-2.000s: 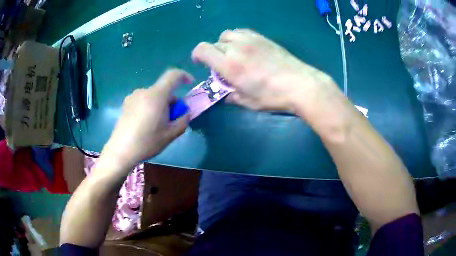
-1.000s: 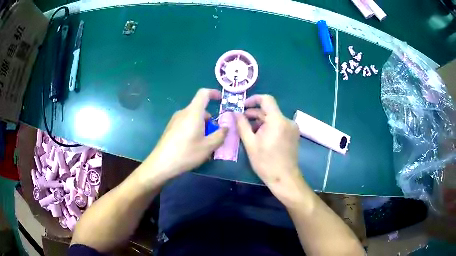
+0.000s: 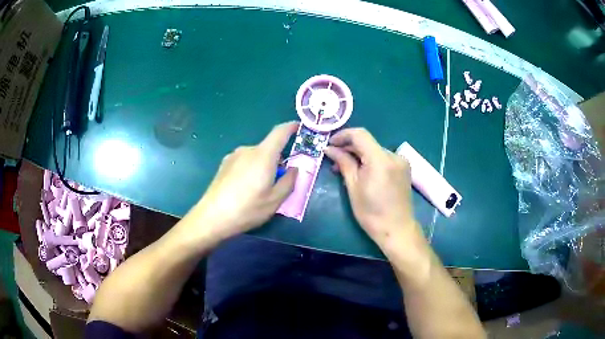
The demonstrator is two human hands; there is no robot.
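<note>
A pink fan body [image 3: 303,192] lies on the green bench, its round spoked head pointing away from me and its handle open. A circuit board [image 3: 308,142] sits in the handle just below the head. My left hand [image 3: 249,179] grips the handle's left side and holds a blue battery [image 3: 281,172], mostly hidden by the fingers. My right hand [image 3: 375,175] is at the board's right edge with thumb and fingertips close together; whether they pinch something small cannot be seen. A pink handle cover [image 3: 428,177] lies to the right.
An electric screwdriver [image 3: 74,86] and a slim pale tool [image 3: 98,83] lie at left. A spare board [image 3: 171,38] is at upper left. A spare battery [image 3: 433,59], small pink parts [image 3: 472,99] and a clear bag [image 3: 547,179] are at right. A box of pink fan bodies [image 3: 79,238] stands below left.
The fan first came down from a tilted hold to the bench, and its handle now slants slightly, head to the right. My right hand has drawn back from over the handle to the board's right edge.
</note>
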